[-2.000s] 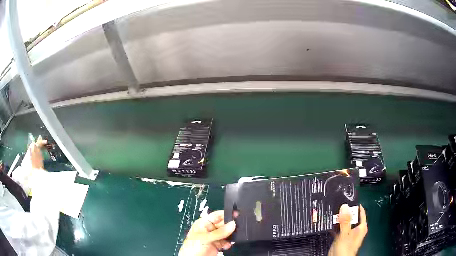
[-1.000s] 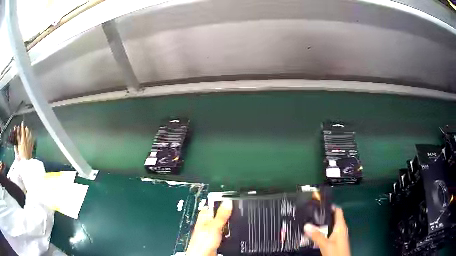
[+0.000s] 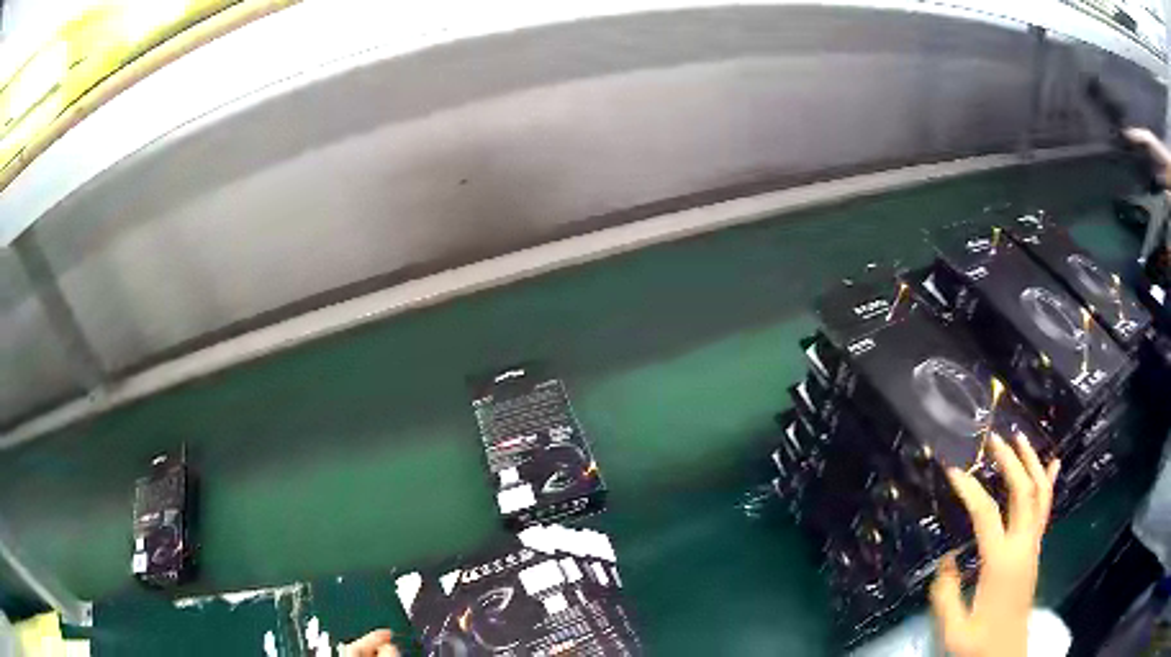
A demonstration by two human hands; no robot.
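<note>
A black retail box [image 3: 494, 619] lies at the bottom centre, cut off by the lower edge, with ring picture, white print and white tabs along its far edge. Only fingertips of my left hand [image 3: 372, 644] show at the bottom edge, left of this box; whether they hold anything is hidden. My right hand [image 3: 1008, 552] is over the near side of the stacked black boxes [image 3: 886, 366], fingers spread, holding nothing visible. Whether it touches a box is unclear. The stack has overlapping rows, ring pictures up.
Two black boxes lie apart, text up, on the green surface: one at centre [image 3: 537, 447], one at far left [image 3: 161, 520]. A grey metal shelf [image 3: 514, 167] spans behind. Part of another person's hand [image 3: 1147, 152] shows at upper right. White scraps [image 3: 308, 631] lie bottom left.
The view has turned right. My right hand has let go of the box and moved to the stack. The box lies lower, its white tabs now visible. The single boxes appear farther left.
</note>
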